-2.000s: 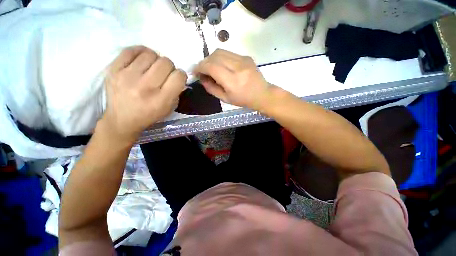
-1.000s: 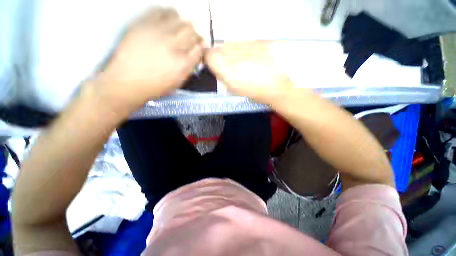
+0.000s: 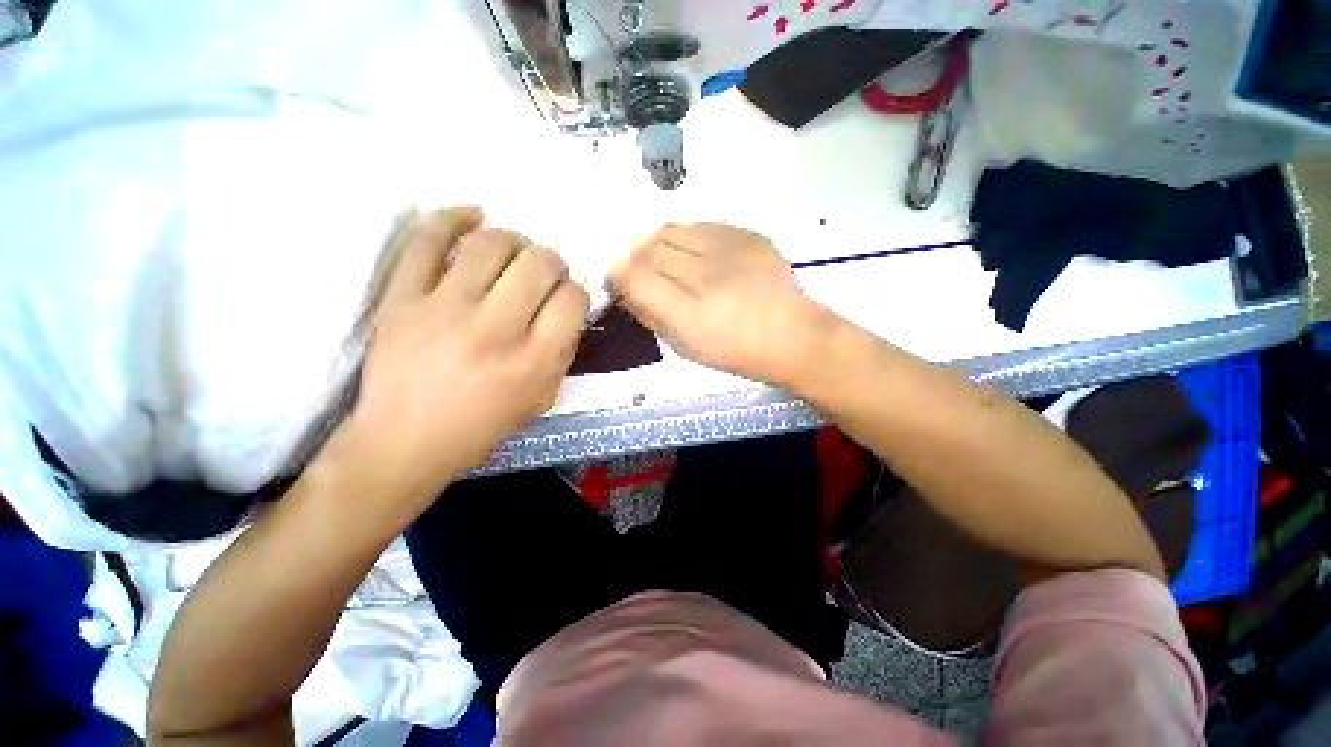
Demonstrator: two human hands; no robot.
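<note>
The white padded garment (image 3: 190,263) fills the left of the table, with black trim (image 3: 175,511) at its lower edge. A dark brown panel (image 3: 616,345) shows between and below my hands. My left hand (image 3: 475,321) is closed on the white fabric edge beside the brown panel. My right hand (image 3: 715,299) pinches the seam edge close to the left fingertips. The fingertips hide the exact spot held. The machine's needle area (image 3: 591,120) is just above my hands.
A grey-capped knob (image 3: 661,153) is on the machine head. A brown offcut (image 3: 832,73), red-handled snips (image 3: 928,146) and black cloth scrap (image 3: 1088,226) lie to the right. Brown panels (image 3: 934,569) and a blue crate (image 3: 1233,482) are below right; white garments (image 3: 394,657) are below left.
The view shifted down, then back up, showing more of the machine head now. Both hands stay close together at the seam edge; their grip looks much the same.
</note>
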